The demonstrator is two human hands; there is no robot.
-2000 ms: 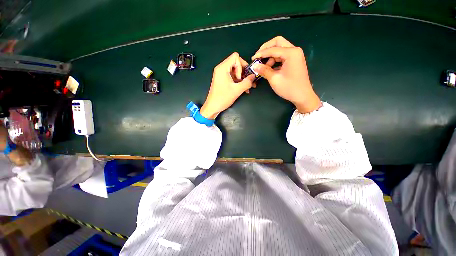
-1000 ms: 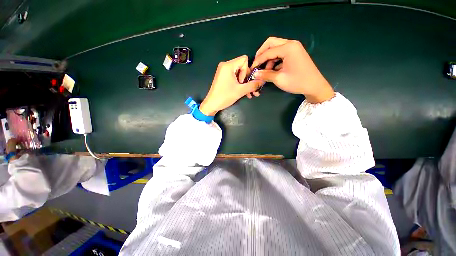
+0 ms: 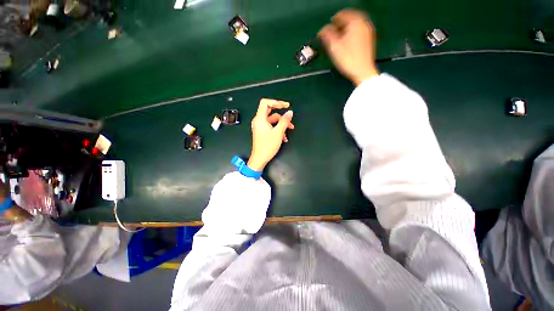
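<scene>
A device housing with a silver-white patch lies on the belt just left of my right hand, not touched. My right hand is over the belt, blurred, fingers curled; whether it holds anything cannot be told. My left hand, with a blue wrist strap, hovers over the green work surface, empty, fingers loosely curled and apart. Left of it lie a black housing beside a white square, and another black housing below a second white square.
The green belt carries more units, including one at centre left and one at right. Another unit lies on the right work surface. A white control box with a cord is at left. Sleeves of neighbouring people show at both sides.
My hands have parted. The unit they held between them is no longer there. My right hand has moved up over the belt; the view has shifted to show more belt.
</scene>
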